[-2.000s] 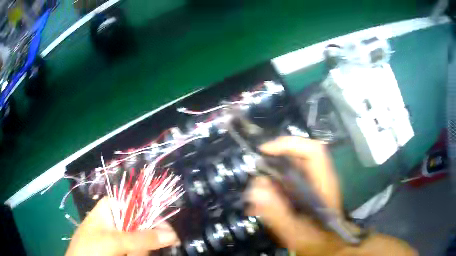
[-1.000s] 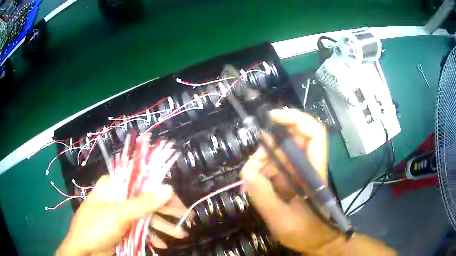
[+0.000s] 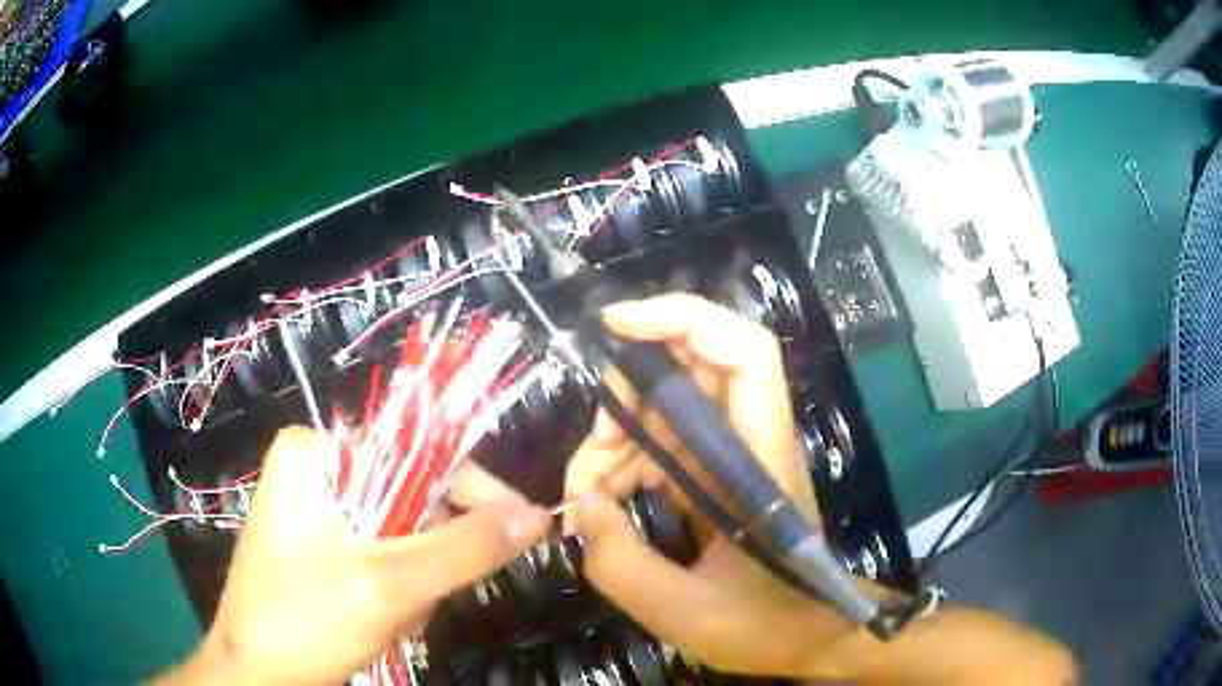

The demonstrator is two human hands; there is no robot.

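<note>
My left hand is closed round a thick bundle of red and white lead wires above the lower left of the black tray. My right hand holds the soldering iron by its dark handle, with a thin metal feed tube beside it. The iron's tip points up and left over the top row of round parts. The thumb and fingers of both hands nearly meet at a short wire end. Several red and white wires trail from parts in the top row.
A white stand with a spring holder stands right of the tray, with a solder spool above. A mesh fan guard is at the right edge. Black cables run below the stand. A white-edged green belt curves behind the tray.
The iron and my right hand have moved left along the top row. My right fingers have come close to my left fingertips. The single wire seen between the hands earlier is now mostly hidden.
</note>
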